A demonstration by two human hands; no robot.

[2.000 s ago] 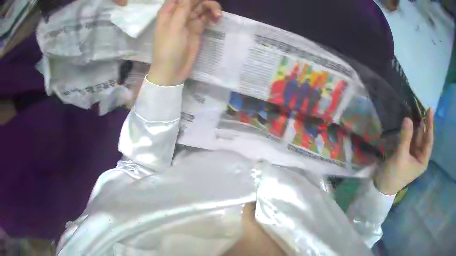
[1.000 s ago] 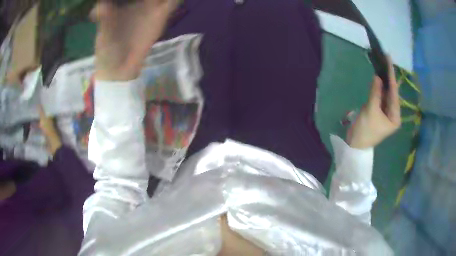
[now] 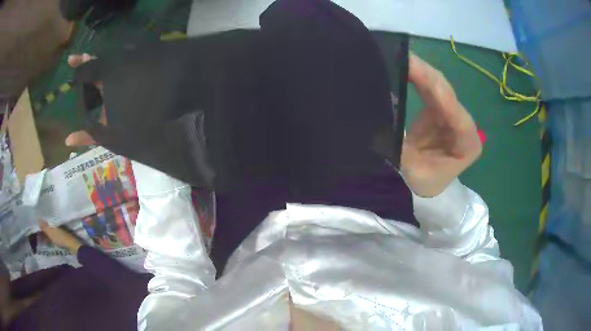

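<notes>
A long dark perforated panel (image 3: 246, 110) spans the view over my purple-clothed lap. It is slightly see-through, and a rectangular cut-out shows near its left end. My left hand (image 3: 83, 97) is at that left end; only fingertips show around the edge and the rest is hidden behind the panel. My right hand (image 3: 439, 129) holds the panel's right edge, with the palm turned up and fingers along the edge. A newspaper (image 3: 107, 187) with colour photos lies at the left, below the panel's left end.
Another person's hand (image 3: 59, 238) with a purple sleeve rests on the newspaper. A white board (image 3: 447, 22) is at the top. Yellow cord (image 3: 483, 74) and hazard tape (image 3: 544, 187) lie on the green floor. A blue plastic-covered stack (image 3: 570, 155) is at the right. Brown cardboard (image 3: 24, 139) is at the left.
The panel, earlier over the newspaper and then seen edge-on, now faces me across my lap. The newspaper has shifted left, off my lap. My right hand has moved left.
</notes>
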